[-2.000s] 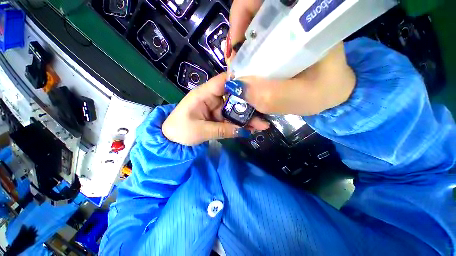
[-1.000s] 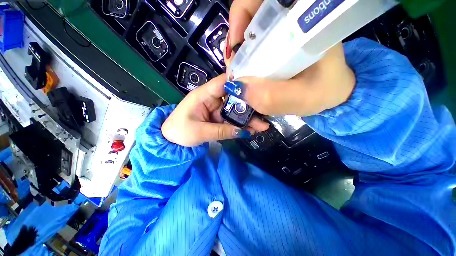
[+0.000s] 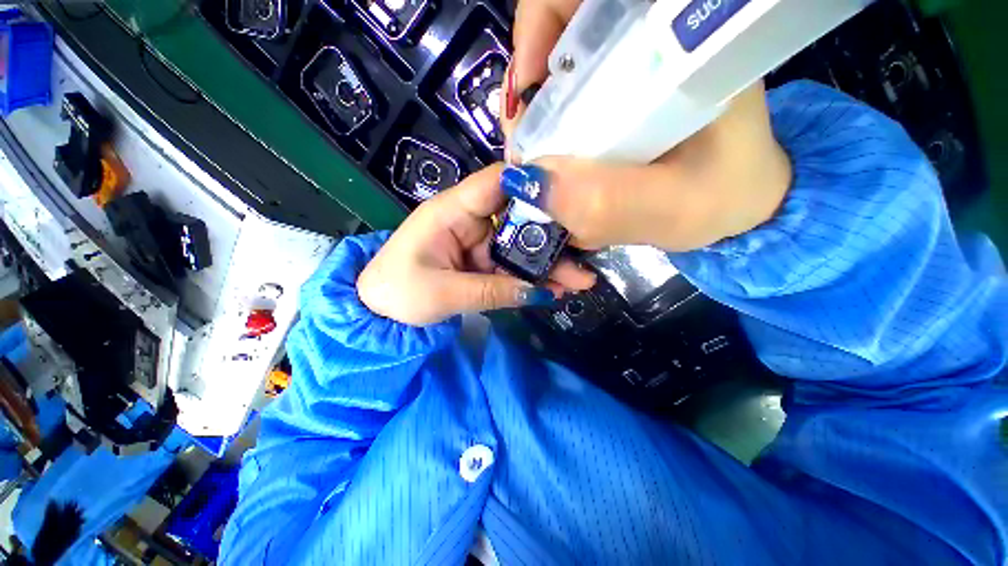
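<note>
My left hand (image 3: 442,254) pinches a squarish black housing (image 3: 528,240) with a round lens-like ring, face up. My right hand (image 3: 663,194) is closed around a large white translucent glue syringe (image 3: 652,83) with a dark blue label, which slants down to the left. The syringe's narrow end is just above the housing's upper edge, by my blue thumbnail. The needle tip is too small to tell, and whether it touches the housing cannot be seen. The syringe's back end is cut off by the top edge.
A black blister tray (image 3: 381,122) with housings in its pockets lies under and beyond my hands, on a green worktop (image 3: 238,105). At the left stand a white fixture with a red button (image 3: 260,323), black clamps (image 3: 155,238) and a blue bin (image 3: 24,61).
The syringe and my right hand have shifted slightly to the right, and less of the label shows. The housing and my left hand are almost unmoved.
</note>
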